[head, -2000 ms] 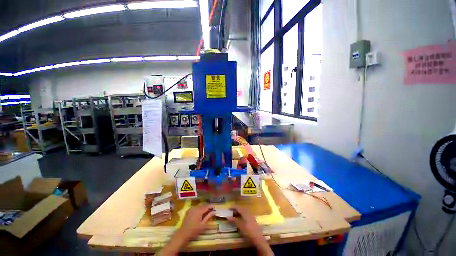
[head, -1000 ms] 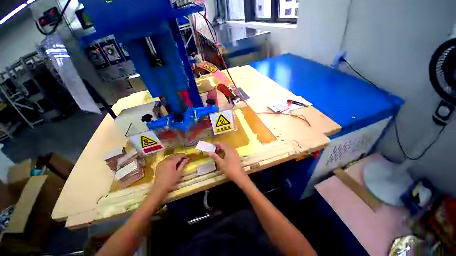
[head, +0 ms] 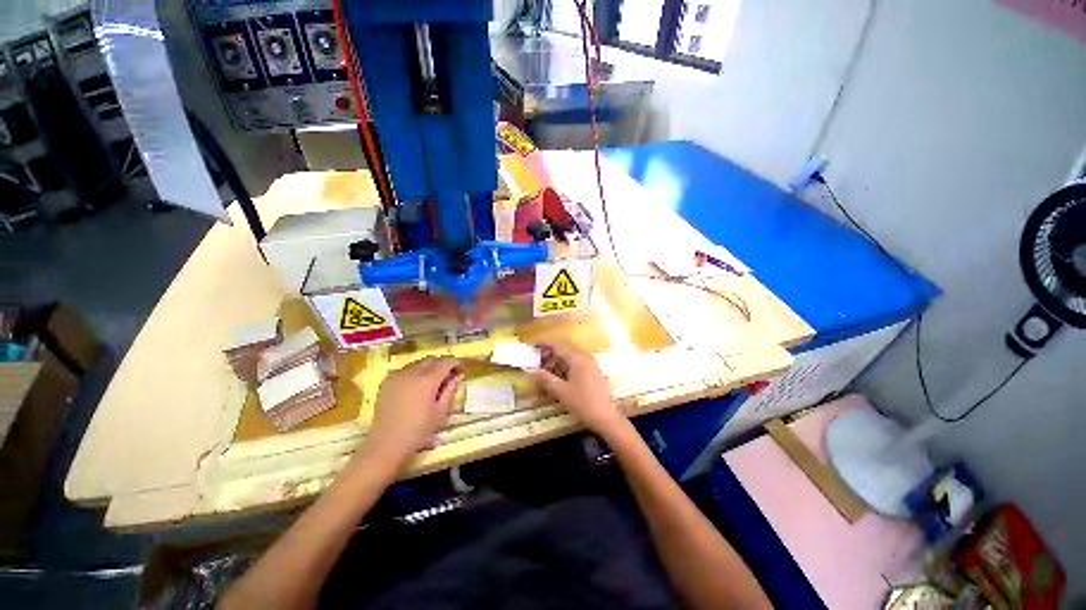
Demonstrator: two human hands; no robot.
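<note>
A white rectangular workpiece (head: 515,355) is held at its right end in the fingertips of my right hand (head: 574,379), just in front of the heat press (head: 435,143). My left hand (head: 413,403) is to its left, fingers curled; whether it touches or holds anything is unclear. A second pale workpiece (head: 488,398) lies flat on the bench edge between my hands. Stacked workpieces (head: 295,393) stand left of the press. The blue clamp (head: 459,272) is above the work spot, between guards with yellow triangle signs (head: 366,317).
The amber base plate (head: 643,322) lies under the press. A grey control panel (head: 281,60) is behind. Thin red-black leads (head: 703,286) lie on the bench's right. A blue cabinet (head: 762,226) adjoins the bench. A fan (head: 1058,253) is at far right; a carton (head: 36,417) is at far left.
The view has tilted down and swung slightly back left since one second ago. My right hand still holds the white piece; my left hand has come a little closer to it.
</note>
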